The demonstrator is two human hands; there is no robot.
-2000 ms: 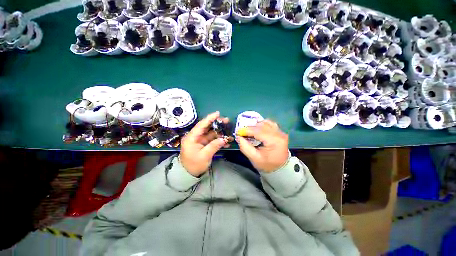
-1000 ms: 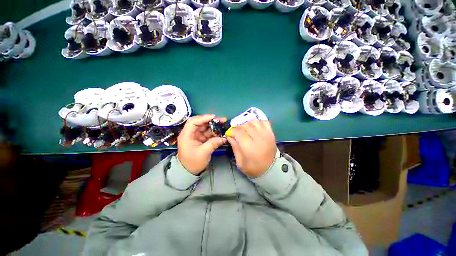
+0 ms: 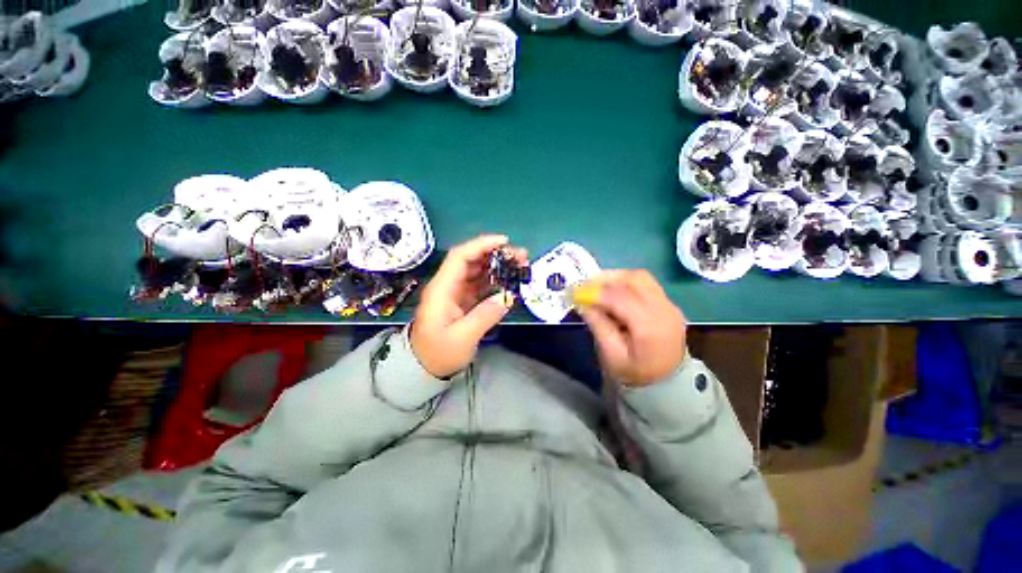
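Observation:
My left hand (image 3: pixel 454 313) is shut on a small dark circuit board (image 3: pixel 507 269) above the green bench near its front edge. A white housing shell (image 3: pixel 557 280) is just right of the board, its closed face with a dark round hole towards me. My right hand (image 3: pixel 641 330) is at the shell's right edge. A small yellow bit (image 3: pixel 586 293) shows at its fingertips, either a held tool or a finger cot. Whether these fingers touch the shell is unclear.
Left on the green bench (image 3: pixel 594 157) lie white housings (image 3: pixel 390 227) with wired boards (image 3: pixel 258 287) at their near side. Open housings (image 3: pixel 485 62) stand in rows at the back and right (image 3: pixel 717 238). Bare shells (image 3: pixel 982 257) are far right, a cardboard box (image 3: pixel 824 481) below.
My right hand has moved right, off most of the shell, and more of the shell's holed face shows. My left hand still holds the board.

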